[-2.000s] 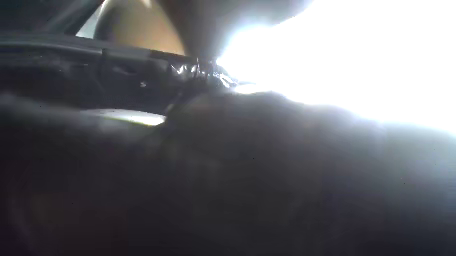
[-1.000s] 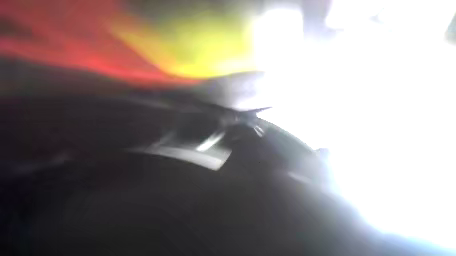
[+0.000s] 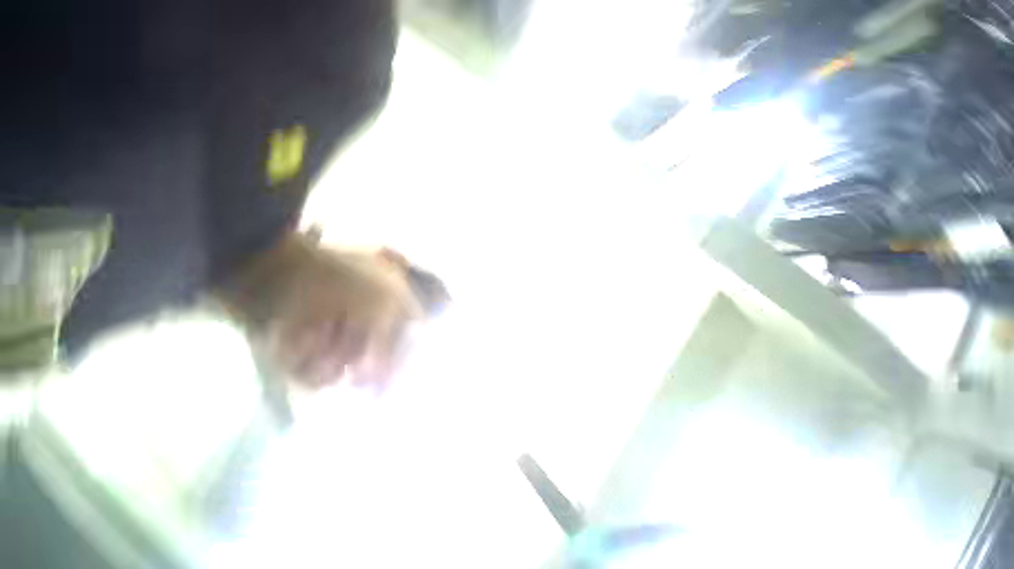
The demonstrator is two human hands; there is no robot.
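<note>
The view is strongly blurred and glaring. A dark sleeve or garment with a small yellow mark (image 3: 286,153) comes in from the upper left. A blurred skin-coloured shape (image 3: 334,317), perhaps a person's hand, is at its lower end, with a small dark thing (image 3: 428,291) against its right side. I cannot tell whether this thing is held. Neither of my own hands can be made out. A thin dark strip (image 3: 550,492) lies slanted at the lower middle, touching a pale blue patch (image 3: 623,541).
A pale, straight-edged panel or box side (image 3: 812,306) slants across the right. Dark, shiny, streaked material (image 3: 934,122) fills the upper right, perhaps filmed bundles. A greenish-grey edge (image 3: 95,500) shows at the lower left. White glare hides the middle.
The dark shape that filled the lower view is gone, as are the red and yellow areas. The view has swung to a bright scene with the dark sleeve, skin-coloured shape and pale panels.
</note>
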